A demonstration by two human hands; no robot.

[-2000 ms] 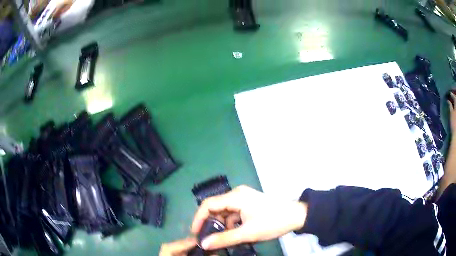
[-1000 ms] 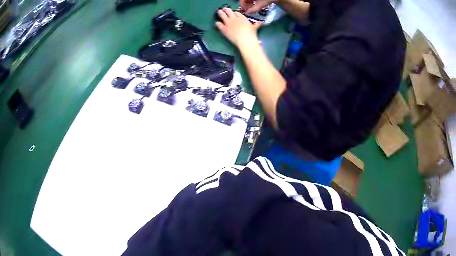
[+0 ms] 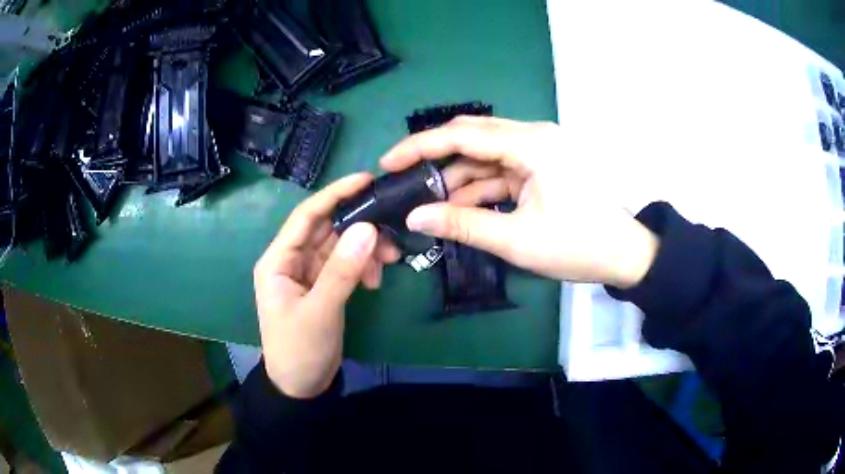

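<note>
A black cylindrical sleeve is held level between both hands, with a pale metallic face at its right end. My left hand grips its left part between thumb and fingers. My right hand holds its right end with thumb and fingers. A short lead with a small white connector hangs below the sleeve. A long black plastic housing lies on the green bench behind my right hand, which hides its middle. Its ribbed end shows above the hand.
Black housings are piled at the upper left. A short ribbed black piece lies beside the pile. A thick white foam board is at right, with small dark parts at its far edge. A brown cardboard box is below the bench at lower left.
The view has swung back from the foam board and the other worker to the bench front. Both hands now show fully around the sleeve; one second ago neither was in view.
</note>
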